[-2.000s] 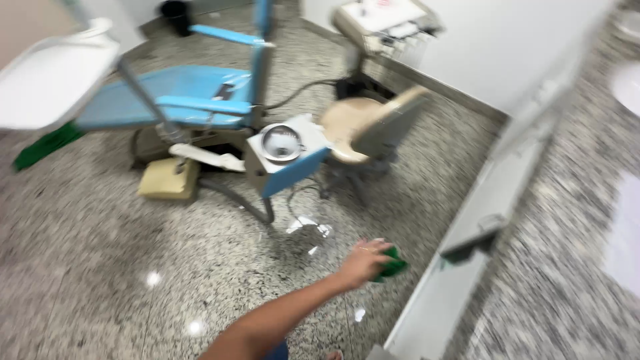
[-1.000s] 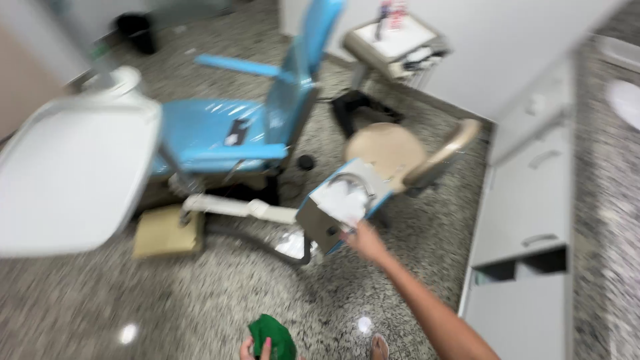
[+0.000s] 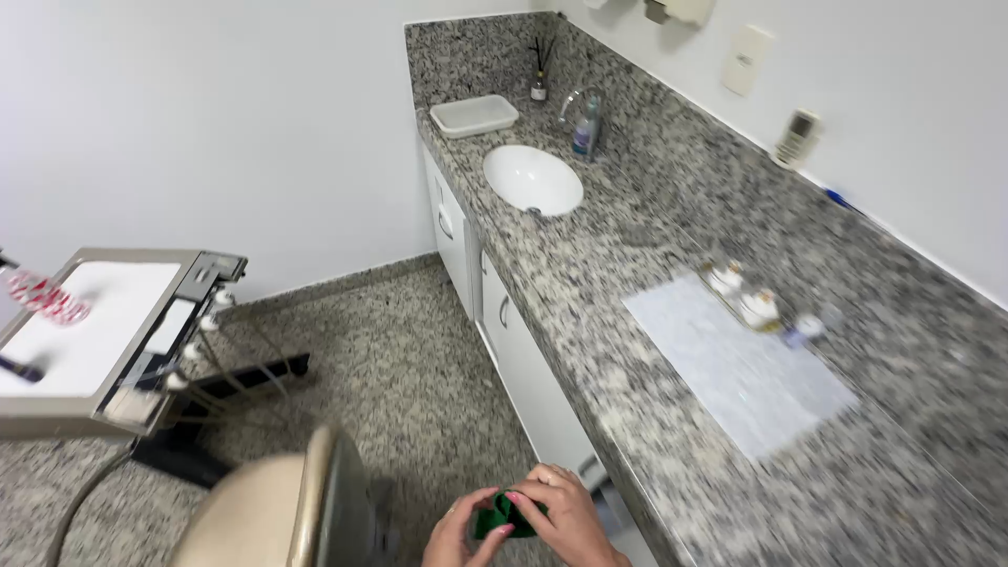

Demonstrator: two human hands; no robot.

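Both my hands hold a small green cloth (image 3: 490,523) at the bottom middle of the view, bunched between the fingers. My left hand (image 3: 466,529) grips its left side, and my right hand (image 3: 561,512) has its right side and top. The hands are over the floor, beside the front edge of a granite countertop (image 3: 583,354). On that counter lies a white paper sheet (image 3: 740,366), with a small tray of white lidded jars (image 3: 742,295) at its far edge. The beige stool (image 3: 252,512) stands left of my hands.
A white oval sink (image 3: 534,179) is set in the counter, with a faucet (image 3: 600,118), soap bottle (image 3: 583,135) and white plastic tray (image 3: 474,116) around it. White cabinets (image 3: 520,366) run below. At left stands a dental instrument cart (image 3: 94,331) with hoses. A remote control (image 3: 797,139) hangs on the wall.
The view has swung from the dental chair to the counter and sink. My right hand, at the chair's spittoon unit a second ago, has come to the green cloth beside my left hand.
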